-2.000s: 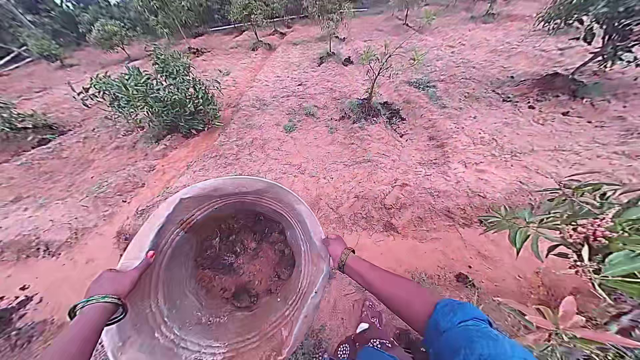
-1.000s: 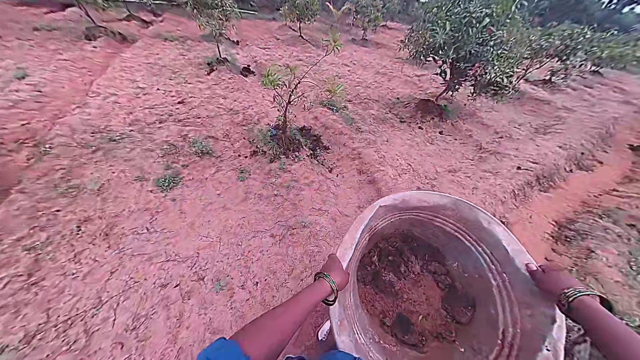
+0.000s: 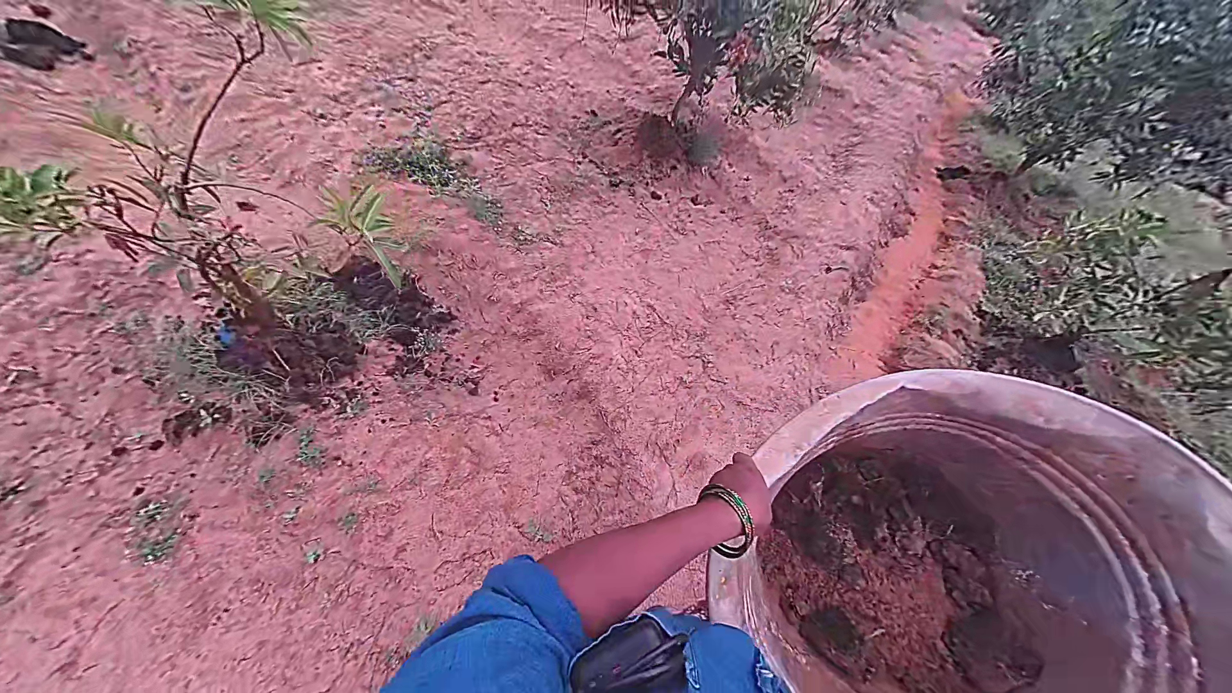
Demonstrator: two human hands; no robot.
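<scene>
A large, pale, round basin (image 3: 1068, 385), its rim stained with soil, fills the lower right of the head view. Dark clods and reddish loose soil (image 3: 895, 587) lie inside it. My left hand (image 3: 746, 493), with bangles at the wrist, grips the basin's left rim, thumb side up. The left arm has a blue sleeve (image 3: 491, 626) and comes from the bottom edge. My right hand is out of view, and the basin's right side is cut off by the frame edge.
A thin young tree (image 3: 207, 241) stands at the left, with dark soil (image 3: 385, 298) around its base. A leafy bush (image 3: 731, 58) is at the top. Reddish ground (image 3: 597, 318) slopes between them. A bare furrow (image 3: 905, 269) runs along the right beside dense shrubs (image 3: 1116, 106).
The view has turned far to the right and down. The right hand, on the basin's rim in both earlier frames, is out of view. The left hand has stayed on the rim.
</scene>
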